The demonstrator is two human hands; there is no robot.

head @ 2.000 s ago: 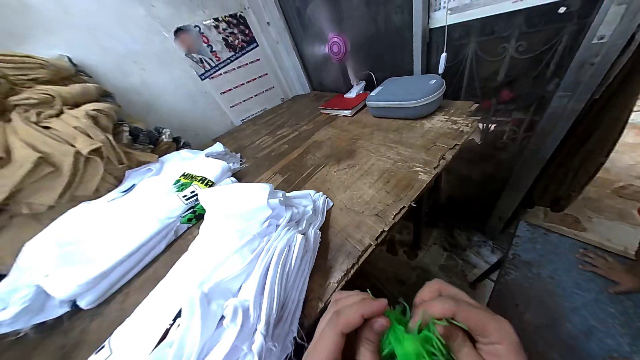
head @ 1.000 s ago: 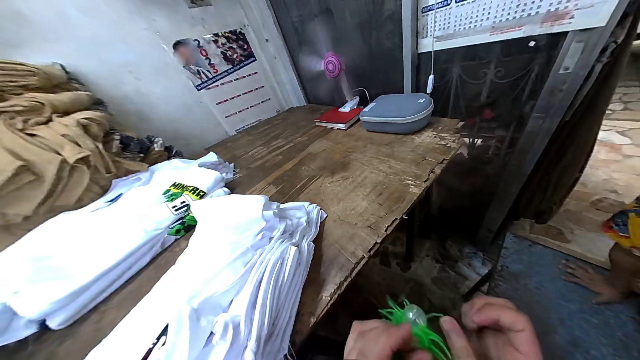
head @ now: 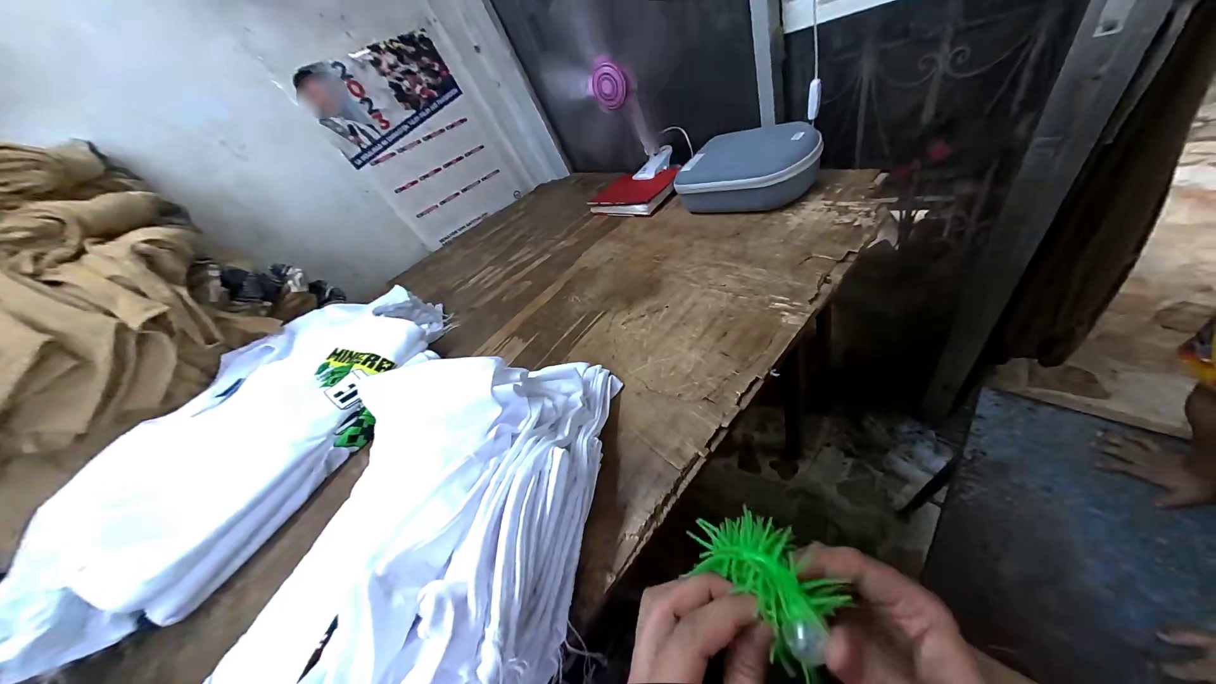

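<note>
A bright green rubbery ball with many soft spikes [head: 760, 570] is held between both of my hands at the bottom of the head view, and a clear rounded part shows at its lower right. My left hand [head: 698, 627] grips its left side with bent fingers. My right hand [head: 888, 613] holds the right side, its fingertips beside the clear part. Both hands are just off the table's near edge. Left of them lies a stack of folded white cloth pieces [head: 484, 494], and beyond it white shirts with a green and yellow print [head: 209, 456].
The worn wooden table [head: 684, 313] bears a grey zip case [head: 750, 171], a red notebook [head: 632, 193] and a running pink fan [head: 609, 84]. Tan cloth [head: 104, 313] is heaped at left. Another person's hand [head: 1149, 465] rests on a blue surface [head: 1045, 503] at right.
The spiky ball has turned between my fingers; the clear part was on top one second ago and is now at the lower right. More green spikes show now.
</note>
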